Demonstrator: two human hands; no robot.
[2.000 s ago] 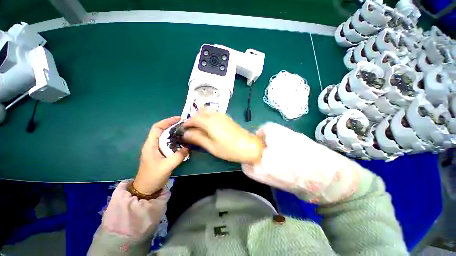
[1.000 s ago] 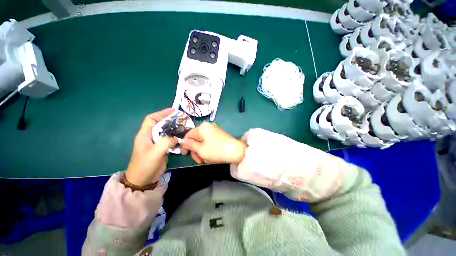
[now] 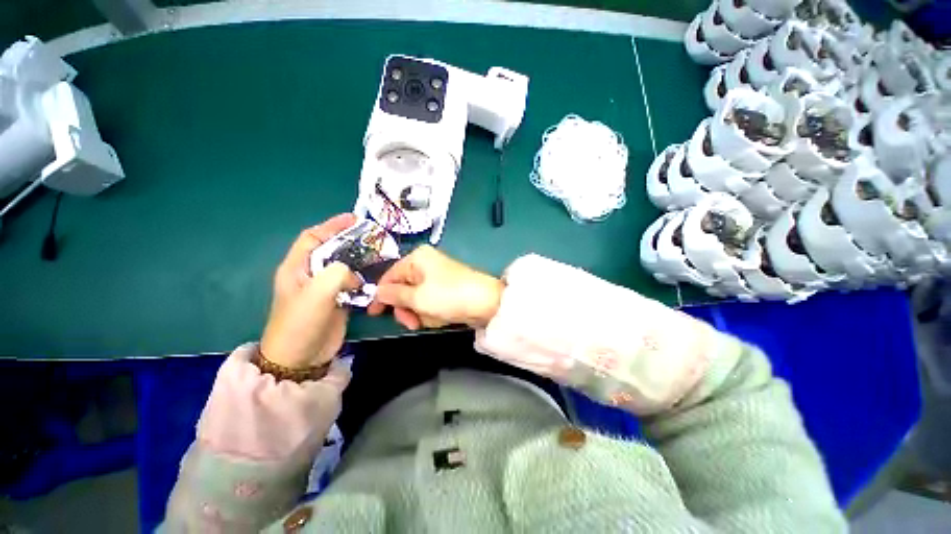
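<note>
A white camera body [image 3: 443, 136] lies on the green mat, its black lens panel [image 3: 414, 89] at the far end and its round opening towards me. Thin red and dark wires [image 3: 390, 212] run from the opening to a round white base housing [image 3: 336, 246] with dark electronics inside. My left hand [image 3: 302, 302] holds the housing just below the body. My right hand [image 3: 433, 292] is at the housing's right edge, thumb and fingertips pinched together on something small; what it is cannot be made out.
A bracket arm [image 3: 497, 104] sticks out right of the body, with a short black cable [image 3: 497, 209] below. A coil of white strands [image 3: 580, 168] lies further right. Stacked white housings [image 3: 720, 224] fill the right side. Another white camera body [image 3: 78, 141] stands at the left.
The right hand has drawn back from over the housing to its right edge, uncovering the electronics and the wires. The view has shifted, so the body appears higher and further left.
</note>
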